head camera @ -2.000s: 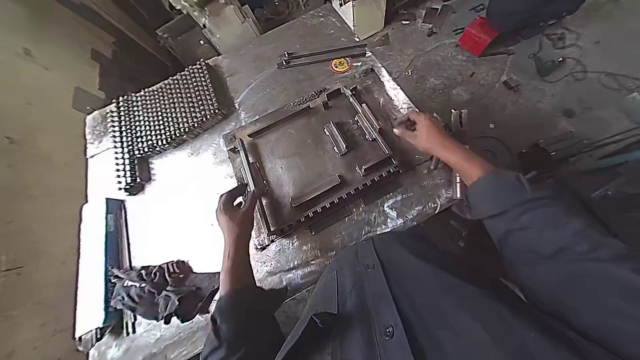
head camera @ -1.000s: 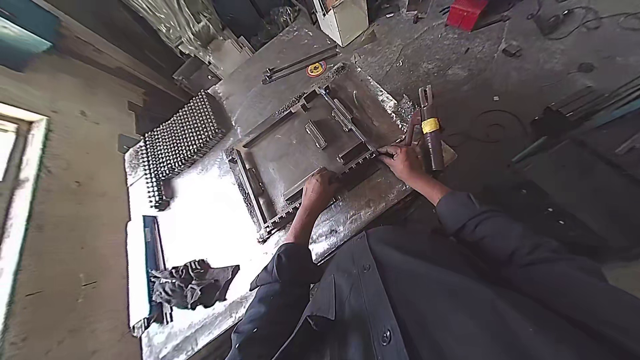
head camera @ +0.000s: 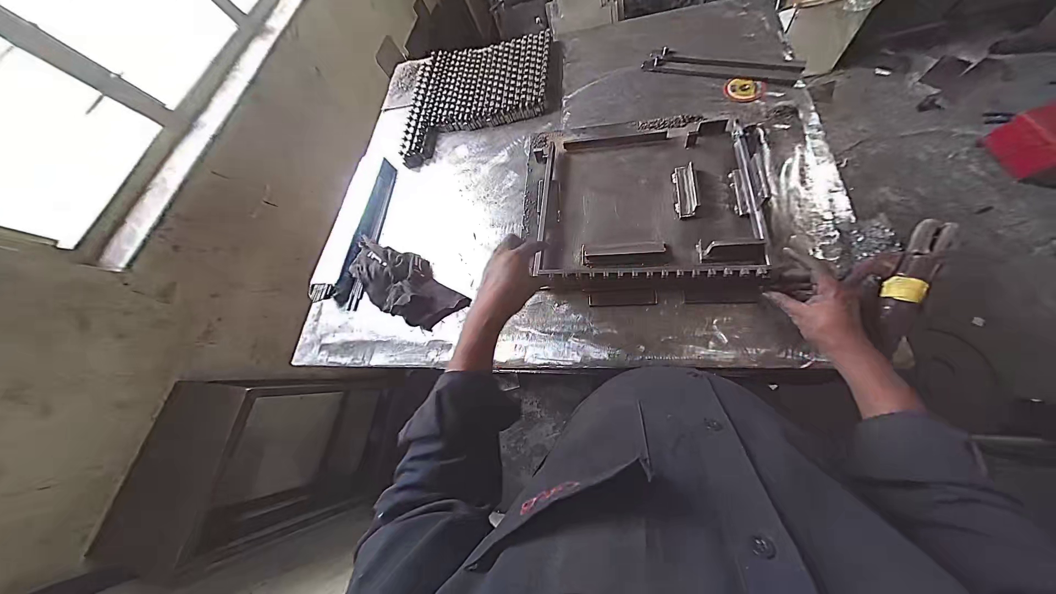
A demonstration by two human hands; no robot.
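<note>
A square metal frame fixture (head camera: 610,274) lies on a steel-topped table, with a notched edge toward me. My left hand (head camera: 510,276) is at its near left corner, fingertips against the frame; whether they grip it cannot be told. Beside the near right corner is my right hand (head camera: 825,309), its thumb and fingers spread. Inside the frame lie short metal profile pieces, one (head camera: 685,191) right of the middle and another (head camera: 624,253) near the front edge. A brown clamp-like tool with yellow tape (head camera: 904,289) stands just right of my right hand.
Rows of small metal parts (head camera: 483,82) cover the back left of the table (head camera: 528,351). A dark crumpled cloth (head camera: 404,285) lies left, by long strips (head camera: 375,206). Metal bars (head camera: 726,66) and a yellow-red disc (head camera: 743,90) are at the back. A red object (head camera: 1023,142) is at right.
My left hand has moved left from the frame's near edge to its near left corner. My right hand, at the near right corner a second ago, is now spread beside it. The view has shifted.
</note>
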